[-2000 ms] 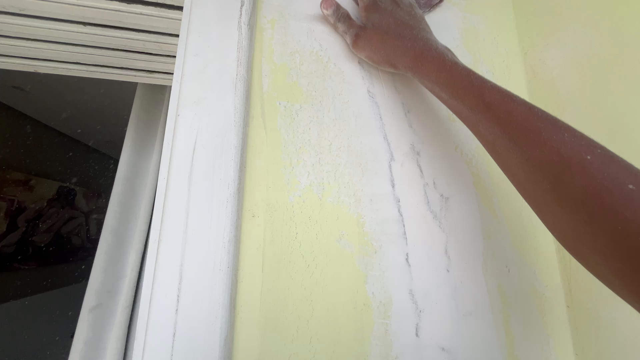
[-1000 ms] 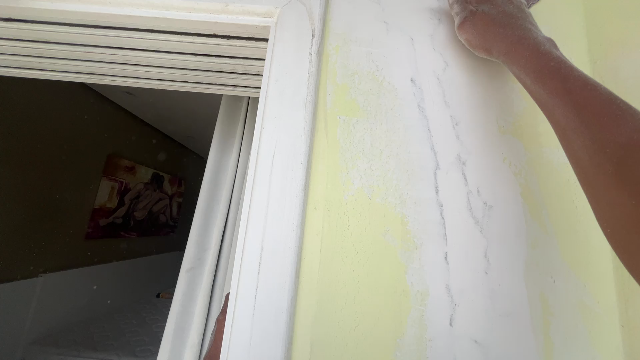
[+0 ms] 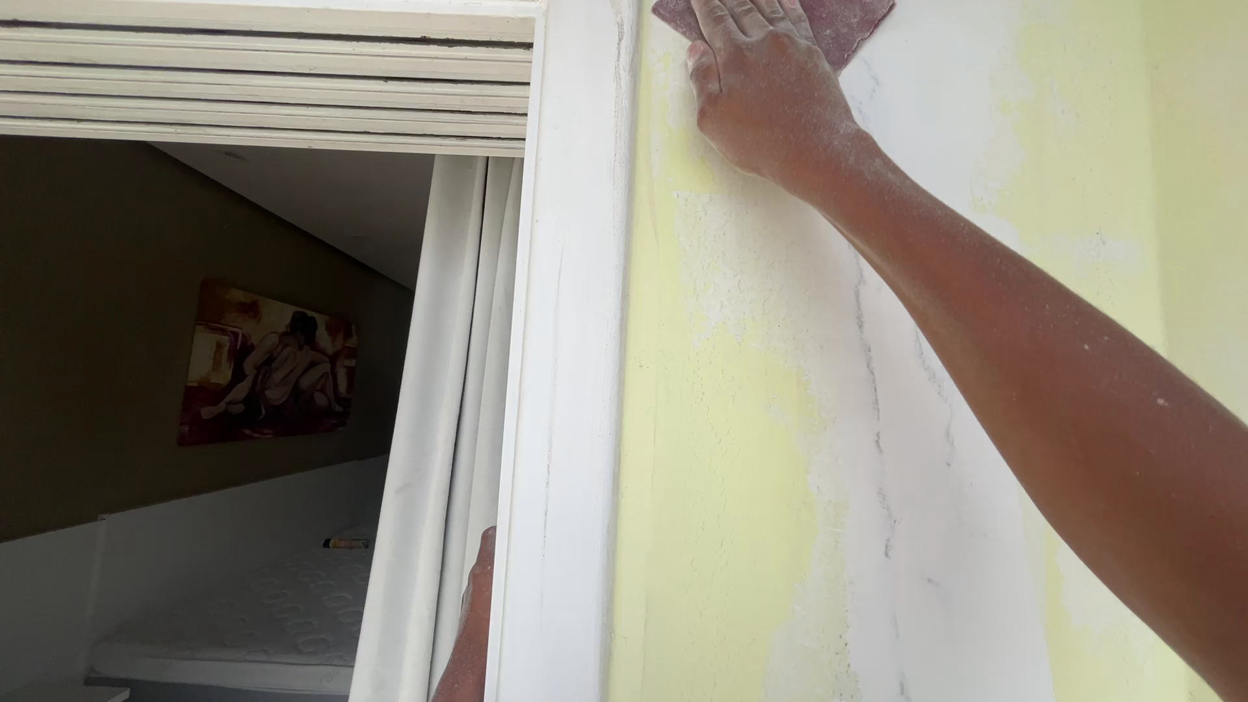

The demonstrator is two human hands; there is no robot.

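Note:
My right hand (image 3: 765, 93), dusted with white powder, presses a dark red sheet of sandpaper (image 3: 843, 29) flat against the wall at the top of the view. The wall (image 3: 721, 468) is pale yellow with a broad band of white filler (image 3: 936, 585), and thin grey cracks run down through the band. Low in the view, part of my left hand (image 3: 476, 595) shows at the inner edge of the white window frame (image 3: 570, 341), beside the curtain; its fingers are mostly hidden behind the frame.
Louvred slats (image 3: 263, 78) cross the top of the opening at left. A white curtain (image 3: 419, 429) hangs just inside. Beyond it are a painting (image 3: 268, 370) on a dark wall and a bare mattress (image 3: 244, 614). The wall meets a corner at far right.
My right hand has moved left on the wall, toward the window frame, and the sandpaper shows more plainly. The view has shifted left, showing more of the room and part of my left hand.

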